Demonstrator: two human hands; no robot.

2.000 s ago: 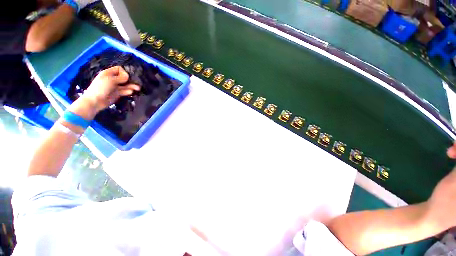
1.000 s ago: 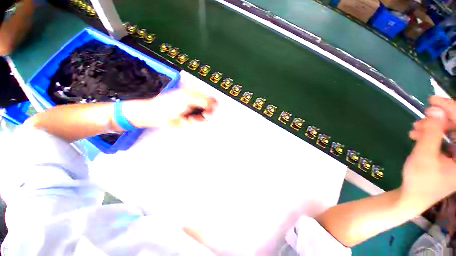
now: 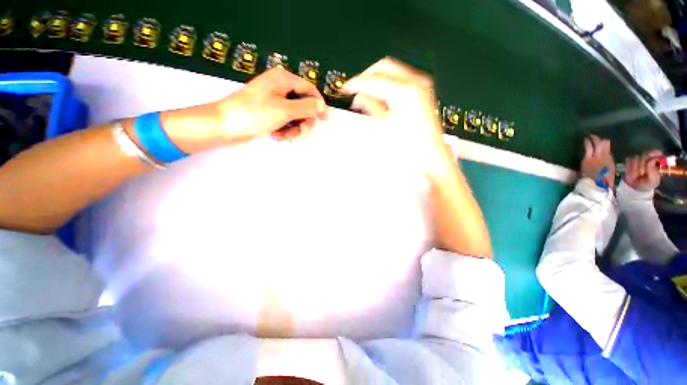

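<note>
My left hand (image 3: 275,105), with a blue wrist band and a bangle, is above the far edge of the white work sheet (image 3: 248,218). Its fingers are curled around small black parts (image 3: 288,131), partly hidden. My right hand (image 3: 395,86) is blurred, just right of it, with its fingertips low beside a small circuit board (image 3: 336,82). Something dark shows under those fingers; I cannot tell whether it is a held part. More boards (image 3: 182,40) stand in a row along the near edge of the green conveyor belt (image 3: 490,53), some hidden behind my right hand.
A blue bin (image 3: 69,113) with dark contents is cut off at the left edge. A neighbouring person's hands (image 3: 599,156) hold a tool with a red part (image 3: 666,162) at the right, beside the teal bench mat (image 3: 501,218).
The view has swung right. My left hand has left the bin and moved right with black parts. My right hand has come in beside it at the board row. The neighbour has come into view.
</note>
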